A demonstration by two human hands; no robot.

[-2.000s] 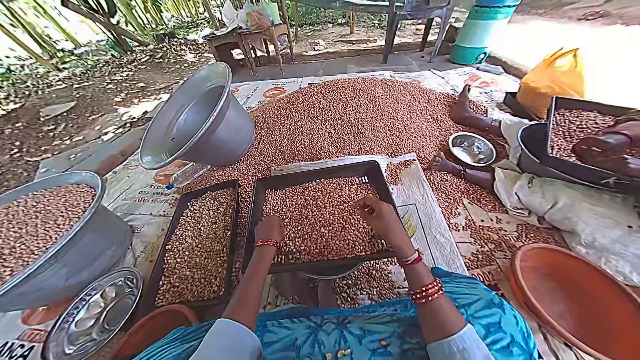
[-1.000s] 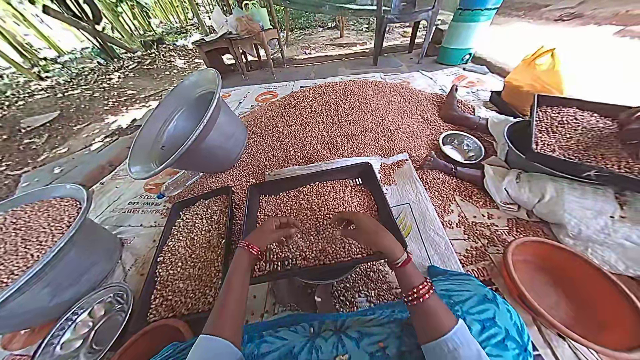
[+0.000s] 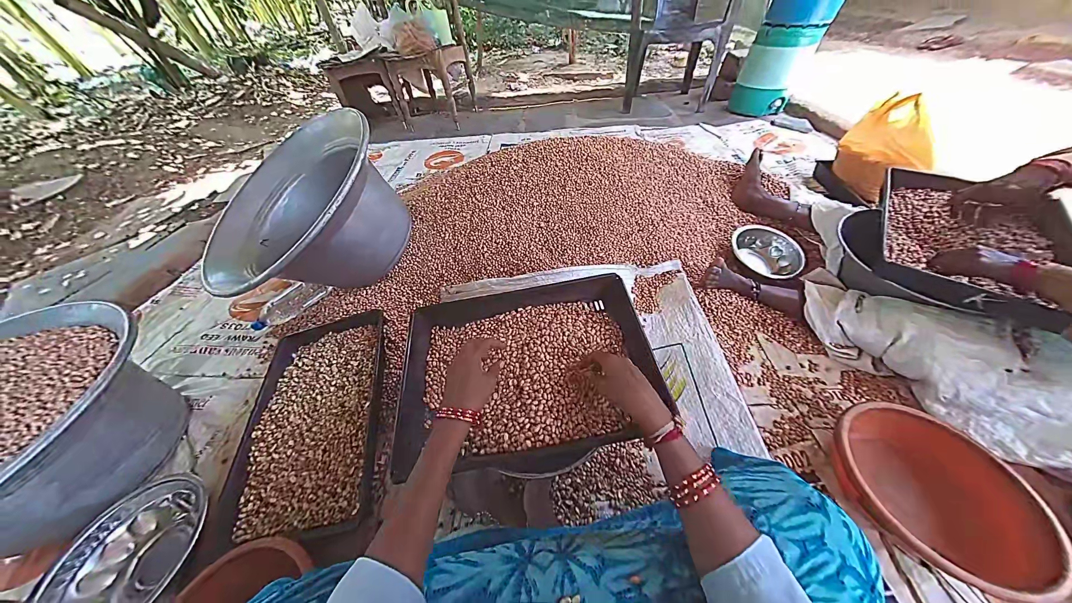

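Note:
A black plastic tray [image 3: 511,295] of reddish-brown nuts or beans [image 3: 536,368] rests in front of me, over a metal vessel. My left hand [image 3: 473,373] is at the left part of these nuts, fingers curled. On the right part lies my right hand [image 3: 618,385], its fingertips touching the nuts. Whether either hand holds any nuts is too small to tell. A second, narrower black tray [image 3: 378,402] with paler nuts stands left of the first. Behind both spreads a large heap of the same reddish nuts [image 3: 578,193].
Left are a tilted metal basin [image 3: 360,226], a nut-filled metal pot [image 3: 117,419] and a steel plate [image 3: 188,511]. A brown basin [image 3: 946,494] lies right. Beyond it, a co-worker's hands [image 3: 997,197] work over another tray [image 3: 930,180], near a steel bowl [image 3: 769,251] and yellow bag [image 3: 888,142].
My hands, nearer each other a second ago, are now farther apart over the tray. The co-worker's two hands now show over the other tray.

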